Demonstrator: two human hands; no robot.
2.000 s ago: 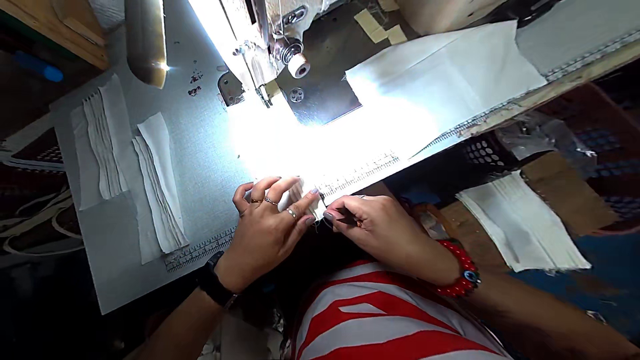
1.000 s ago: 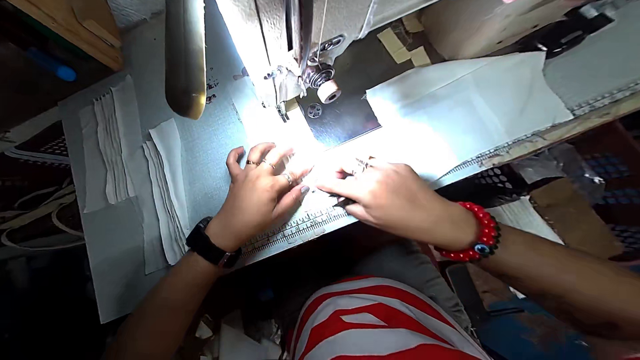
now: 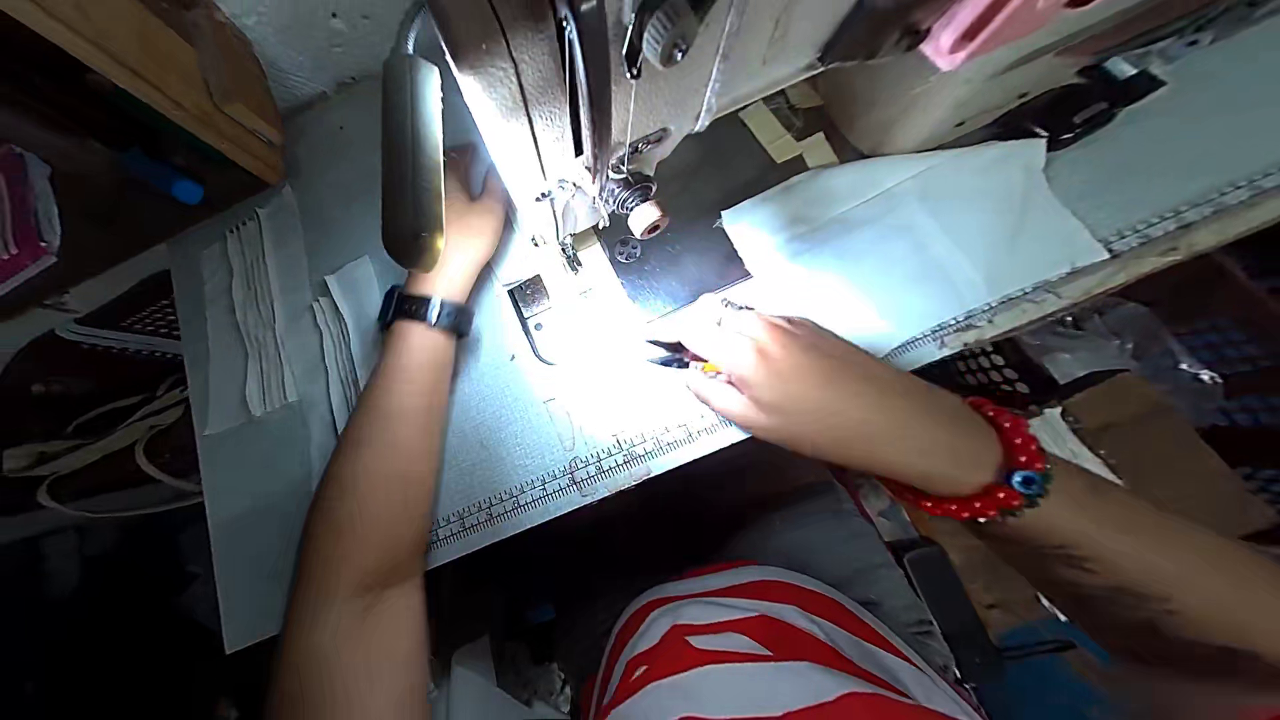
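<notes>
My left hand (image 3: pixel 472 222) reaches to the left of the sewing machine's head (image 3: pixel 540 90), partly behind the lamp-like grey bar (image 3: pixel 412 165); its fingers are blurred and what they touch is hidden. In my right hand (image 3: pixel 760 365) is a pair of small thread snips (image 3: pixel 678 356), blades pointing left over the brightly lit table. The presser foot (image 3: pixel 570 256) stands up and to the left of the blades. White fabric (image 3: pixel 930 230) lies to the right of the machine bed, behind my right hand.
Strips of folded white fabric (image 3: pixel 262 310) and another stack (image 3: pixel 340 335) lie at the table's left. A measuring tape (image 3: pixel 575 482) runs along the front edge. A wooden piece (image 3: pixel 170 80) stands at the upper left, and cardboard (image 3: pixel 1165 450) lies below the table at right.
My left hand has moved from beside my right hand, near the front of the table, up and left past the machine's head. The snips now show plainly in my right hand. The view has shifted.
</notes>
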